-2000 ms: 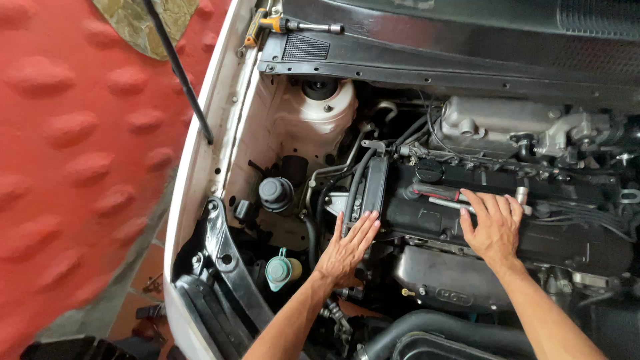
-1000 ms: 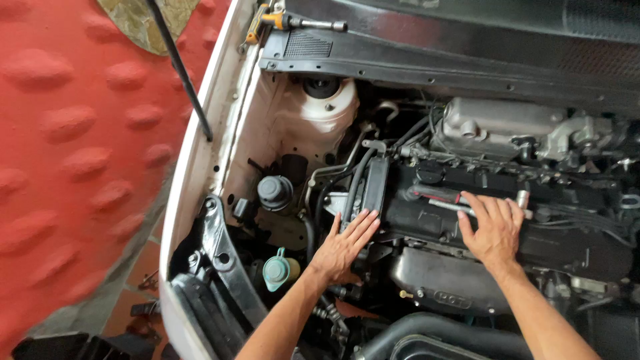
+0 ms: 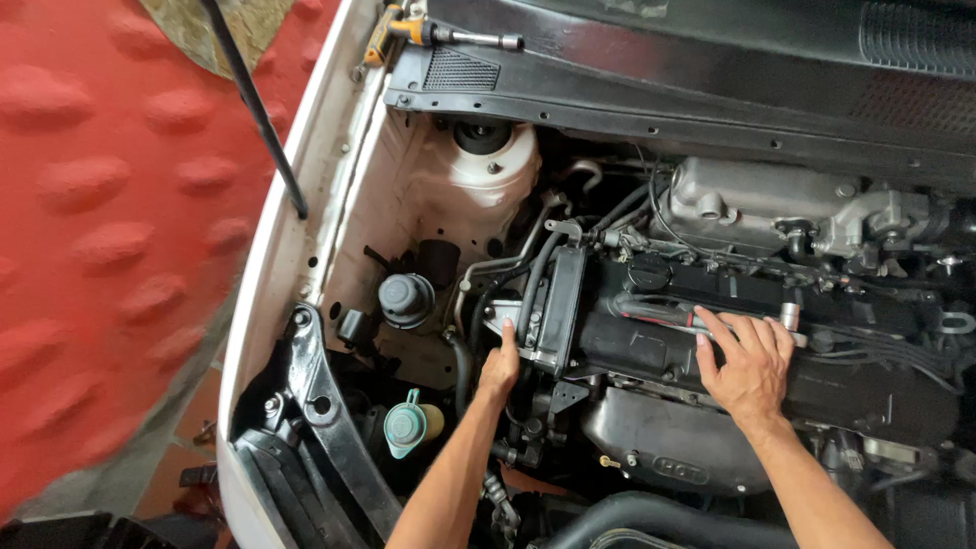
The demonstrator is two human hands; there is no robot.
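Observation:
My left hand (image 3: 501,364) reaches down beside the timing cover (image 3: 567,305) at the engine's left end. Its extended finger touches or nearly touches a silvery metal bracket (image 3: 499,313); the other fingers are largely hidden. My right hand (image 3: 751,358) lies over a socket wrench (image 3: 659,313) with a dark and red handle, on the black valve cover (image 3: 633,358). The wrench's socket (image 3: 791,316) points up just past my fingers. Whether those fingers grip the wrench or only rest on it, I cannot tell.
A yellow-and-black cordless tool (image 3: 412,32) with a long socket extension lies at the cowl corner. The hood prop rod (image 3: 255,110) stands left. Near my left arm are a grey-capped reservoir (image 3: 406,300) and a green-capped one (image 3: 406,427). A thick black hose (image 3: 656,515) crosses the bottom.
My left hand has moved off the timing cover to its left side, down by the bracket. My right hand remains at the wrench.

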